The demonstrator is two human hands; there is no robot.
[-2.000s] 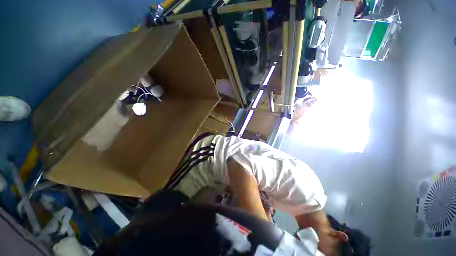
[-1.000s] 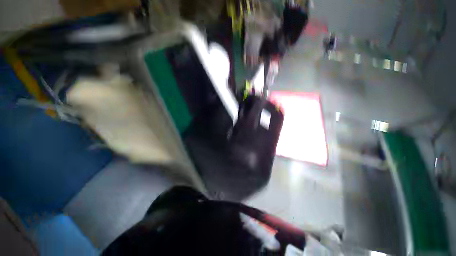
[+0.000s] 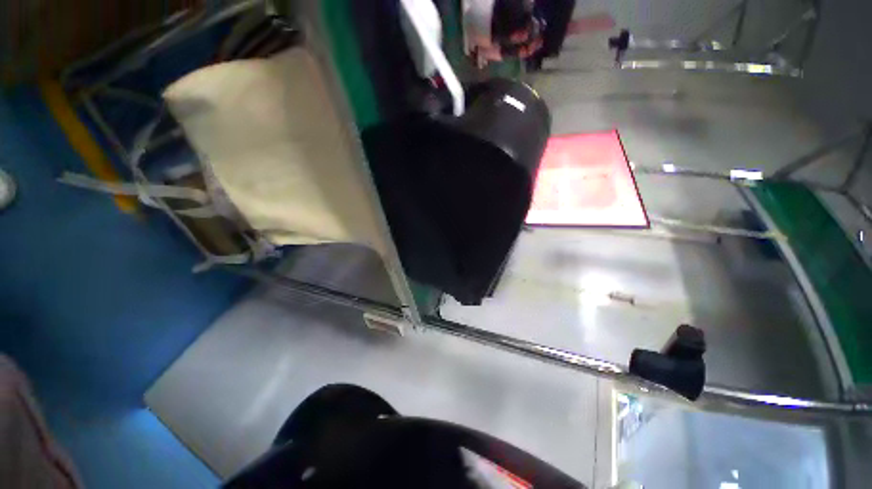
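Observation:
Neither of my hands can be made out. A large black bag or case (image 3: 449, 201) lies on the green-topped bench (image 3: 346, 67) in the upper middle, with a dark rounded end at its upper right. A white curved piece (image 3: 427, 43) lies beside it. A glossy black curved shape (image 3: 373, 444) with a white and red mark covers the bottom middle and hides what is behind it.
A cream seat or chair (image 3: 272, 153) on metal legs stands left of the bench over blue floor. A red-bordered sheet (image 3: 588, 181) is beyond the bag. A silver tube (image 3: 535, 353) carries a black clamp (image 3: 669, 363). Another green surface (image 3: 813, 258) is at right.
The view has swung from the open cardboard box and the person in white to the bench. Since the last frame, the bag, cream seat and sheet have shifted upward and look sharper.

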